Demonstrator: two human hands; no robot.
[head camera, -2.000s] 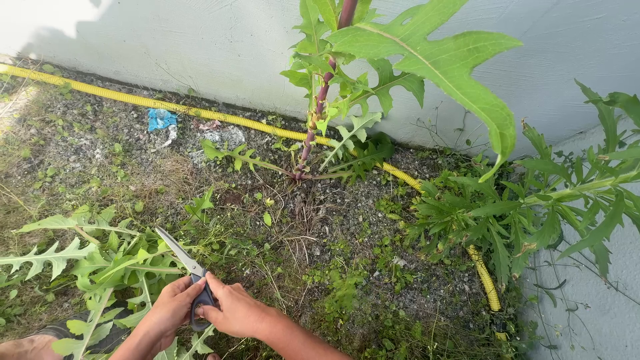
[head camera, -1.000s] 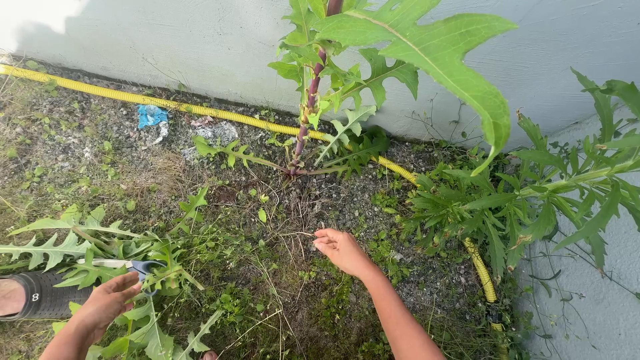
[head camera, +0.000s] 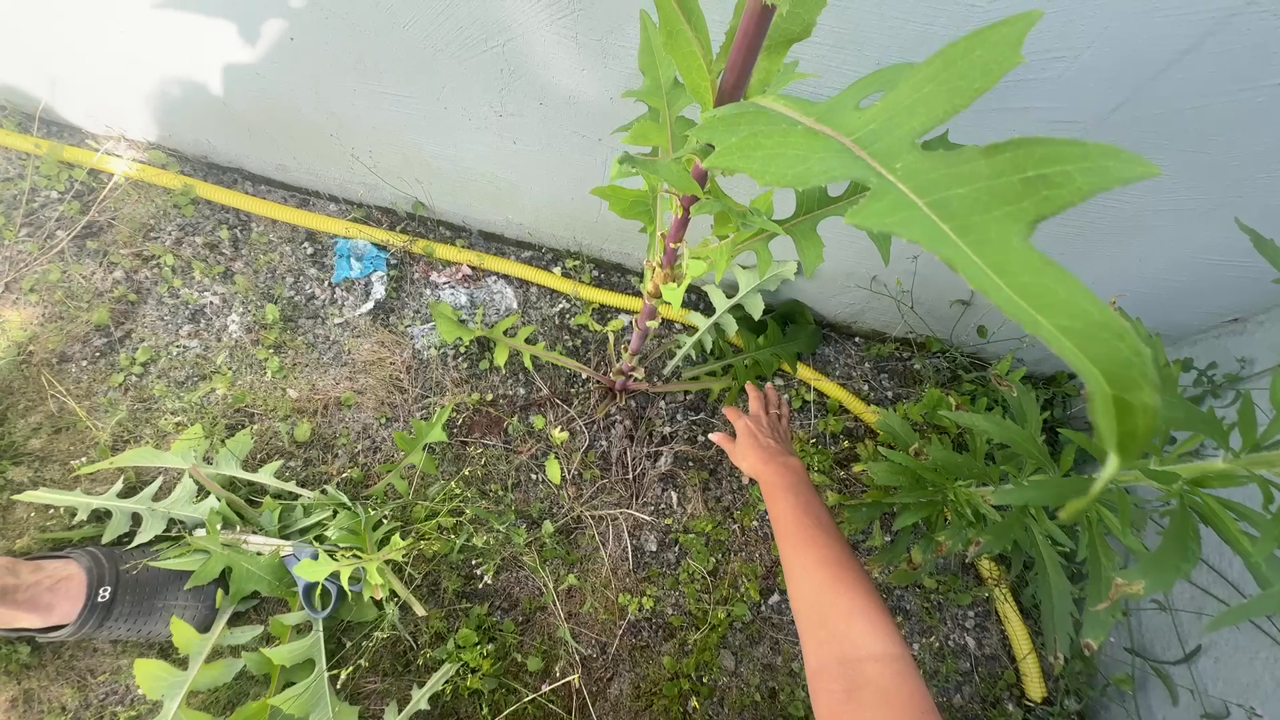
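Note:
My right hand (head camera: 762, 435) reaches over the gravelly ground with its fingers apart, just below the lower leaves of a tall plant. That plant's purple stem (head camera: 672, 245) rises from the soil in front of the wall, bearing large lobed green leaves (head camera: 960, 200). My left hand is out of view. At lower left, scissors with blue-grey handles (head camera: 318, 585) lie among cut lobed leaves (head camera: 150, 510), their blades partly covered by leaves.
A yellow corrugated hose (head camera: 300, 215) runs along the foot of the pale wall (head camera: 420, 110). Blue scrap (head camera: 358, 260) and whitish scraps lie near it. A leafy plant (head camera: 1030, 460) stands at right. A foot in a dark clog (head camera: 125, 595) is at lower left.
The scissors were in my hands two seconds ago and now lie on the leaf pile. My left hand has left the view. My right hand has moved towards the base of the tall plant.

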